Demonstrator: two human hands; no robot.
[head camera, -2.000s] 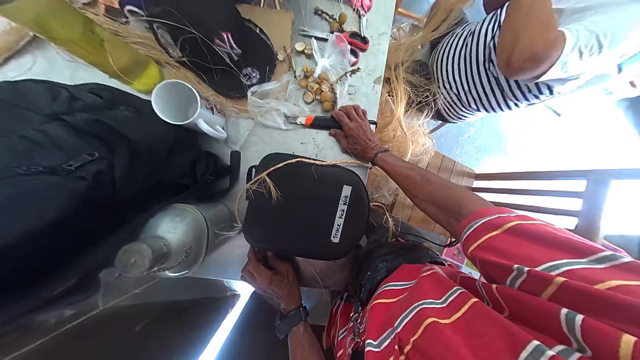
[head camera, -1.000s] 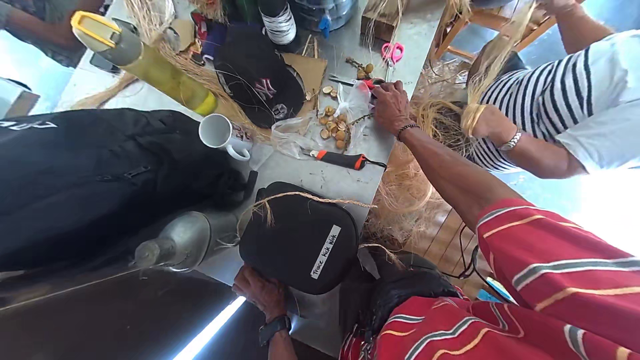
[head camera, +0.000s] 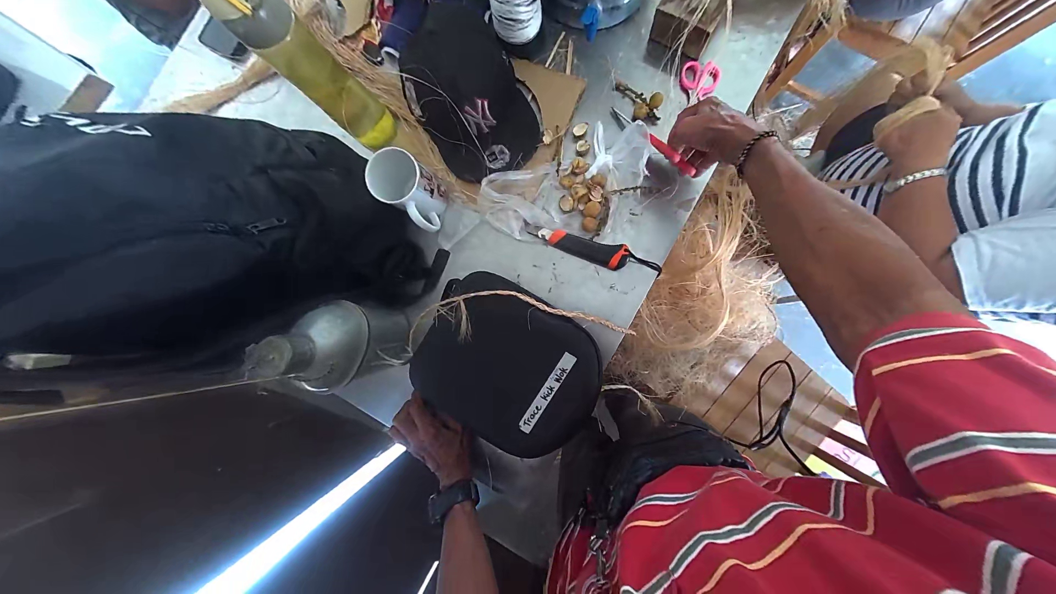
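Note:
My right hand (head camera: 714, 132) is at the table's far right edge, its fingers on the red handles of a pair of scissors (head camera: 672, 155); the blades point away to the left. Pink-handled scissors (head camera: 700, 80) lie just beyond it. My left hand (head camera: 433, 437) rests against the near left side of a black zip case (head camera: 495, 379), fingers partly hidden beneath its edge. A twisted fibre cord (head camera: 536, 304) lies across the case. Between case and right hand are an orange-and-black utility knife (head camera: 584, 249) and small round brown fruits (head camera: 587, 194) on a clear plastic bag (head camera: 516, 194).
A white mug (head camera: 394, 177), a black cap (head camera: 466, 99), a yellow-green bottle (head camera: 330, 91) and a metal bottle (head camera: 330, 346) stand or lie leftward, by a black bag (head camera: 165, 239). Loose fibre (head camera: 701, 297) hangs beyond the table edge. A person in stripes handles fibre at right.
My right hand has left the utility knife and moved farther out to the red-handled scissors. My left hand remains at the case.

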